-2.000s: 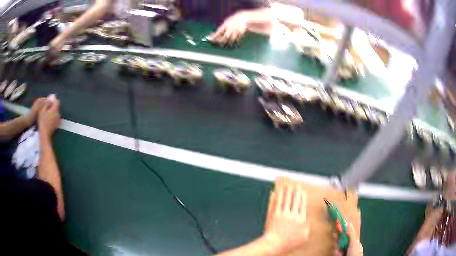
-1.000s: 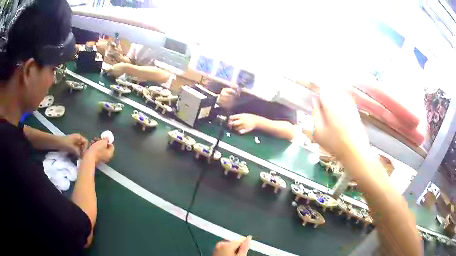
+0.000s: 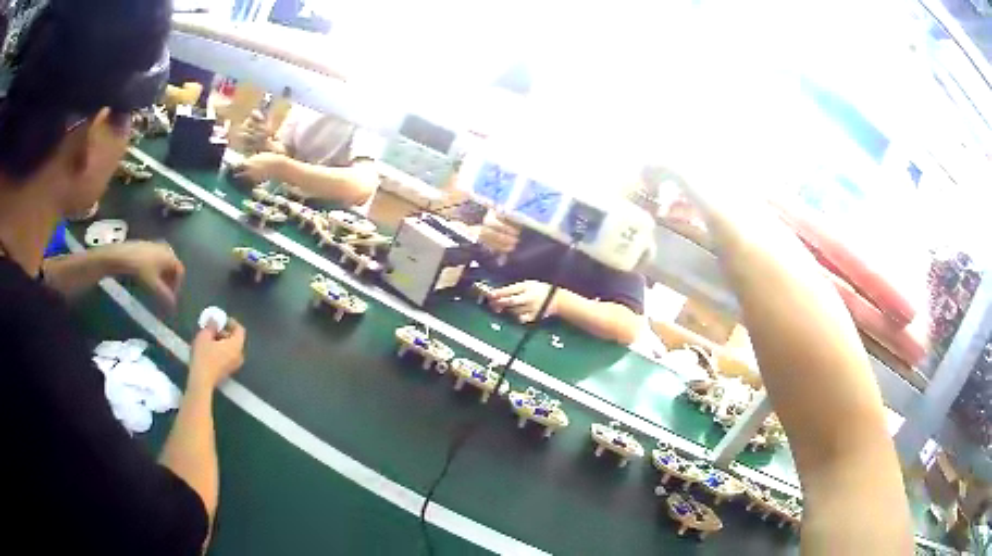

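Observation:
My right forearm is raised at the right of the view, and my right hand [image 3: 677, 193] at its top is washed out by bright light, so its fingers and anything in it cannot be made out. My left hand is not in view. Wired half-assemblies [image 3: 538, 409] stand in a row on the dark green conveyor belt [image 3: 359, 380], several bunched at the lower right. A black power cord [image 3: 462, 440] hangs down across the belt. The glue gun is not in view.
A neighbour in black [image 3: 87, 413] at the left holds a white disc [image 3: 212, 318] beside a loose pile of white discs [image 3: 136, 386]. Across the belt are a dark box with pale front [image 3: 416, 258] and other workers' hands. A grey post [image 3: 935, 326] slants at the right.
The view has tilted up from the bench, and the glue gun and cardboard have left it. My right arm has risen; my left hand has dropped out of view. The neighbour's hands have moved apart.

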